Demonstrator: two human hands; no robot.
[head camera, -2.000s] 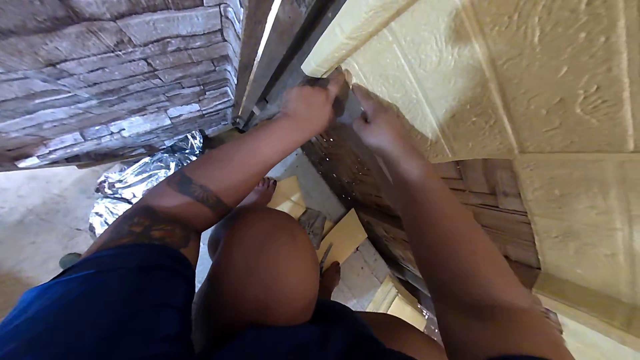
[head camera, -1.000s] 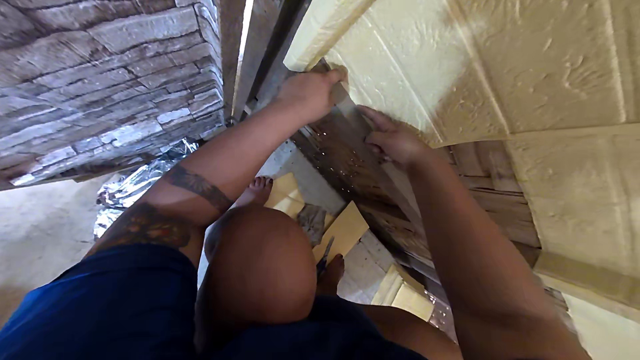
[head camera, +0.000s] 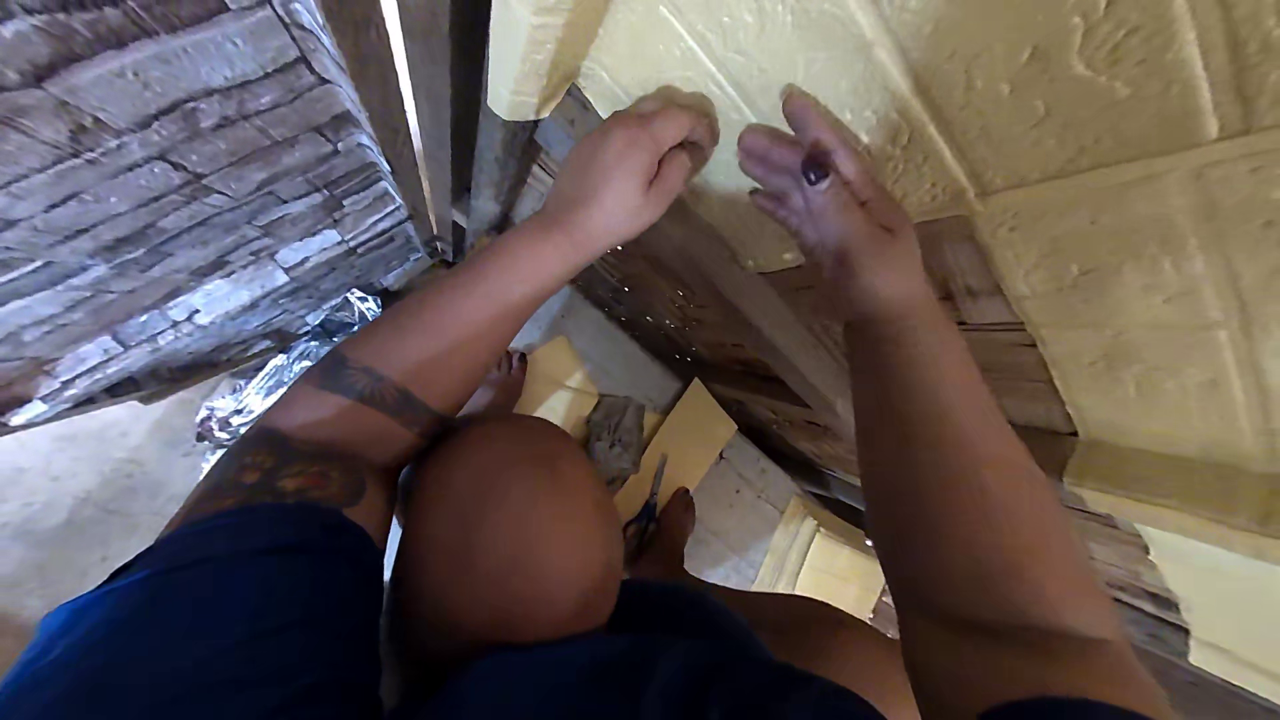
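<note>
My left hand (head camera: 635, 165) has its fingers curled against the lower edge of an embossed cream wall covering (head camera: 1090, 80); its fingertips are hidden, so a grip on the sheet cannot be told. Just to its right, my right hand (head camera: 835, 205) is spread in front of the covering, with nothing in it and a dark mark on it. Below both hands, a wooden beam (head camera: 745, 295) slants down to the right across the bare wooden wall. The covering's upper left end bulges out or is folded over near the wooden post.
Scissors (head camera: 648, 505) lie by my foot, next to a yellowish flat piece (head camera: 690, 435) and a crumpled dark piece (head camera: 615, 435). Crumpled silvery foil (head camera: 285, 370) is on the floor at left, below the stone-patterned wall (head camera: 190, 180).
My right hand has come away from the beam and opened. The covering's lower edge now hangs over part of the beam between my hands, where the beam was bare a second ago.
</note>
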